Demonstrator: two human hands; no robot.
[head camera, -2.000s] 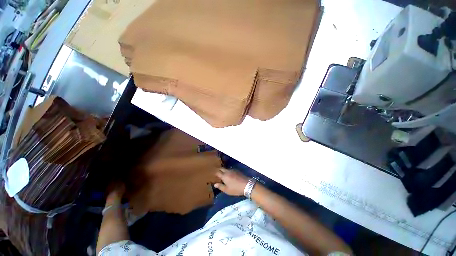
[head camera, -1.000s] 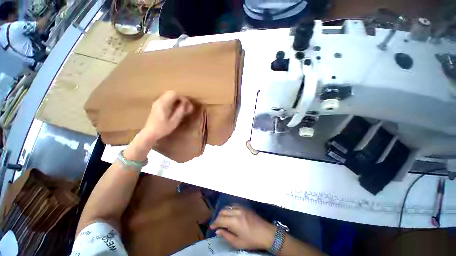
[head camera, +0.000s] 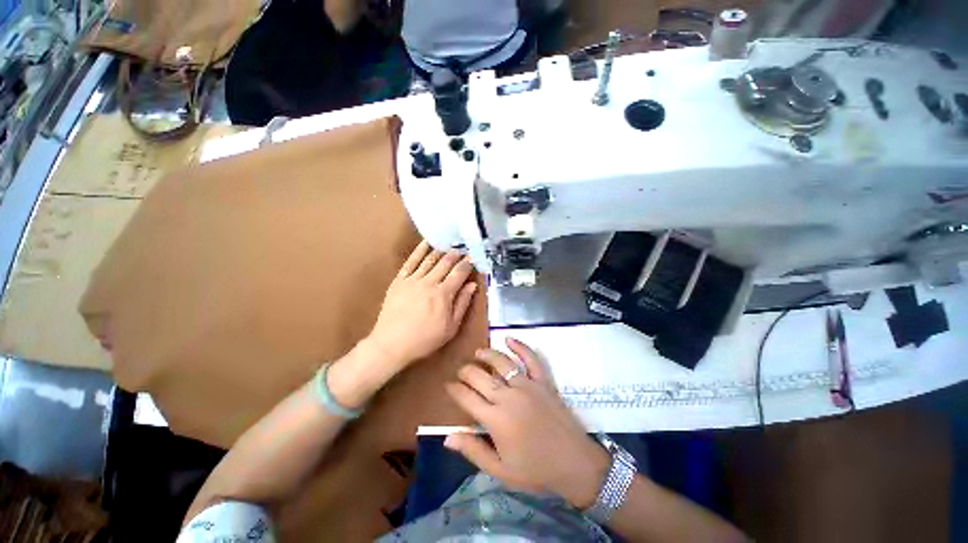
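A brown cut panel lies flat left of the sewing machine, its right edge close to the needle area. My left hand lies flat on the panel just below the machine head, fingers a little apart. My right hand is at the panel's lower right edge by the table front, thumb and fingers apart; whether it pinches the cloth cannot be told. Black label stacks lie under the machine arm. The needle and presser foot are mostly hidden by the head.
Thread snips and a black scrap lie at the right. A thin cable curves over the table's measuring scale. Cardboard is at the left. A thread spool stands behind the arm.
My left hand has moved right, and the panel now reaches the machine head. My right hand has risen from the lap to the table edge. The view has shifted right.
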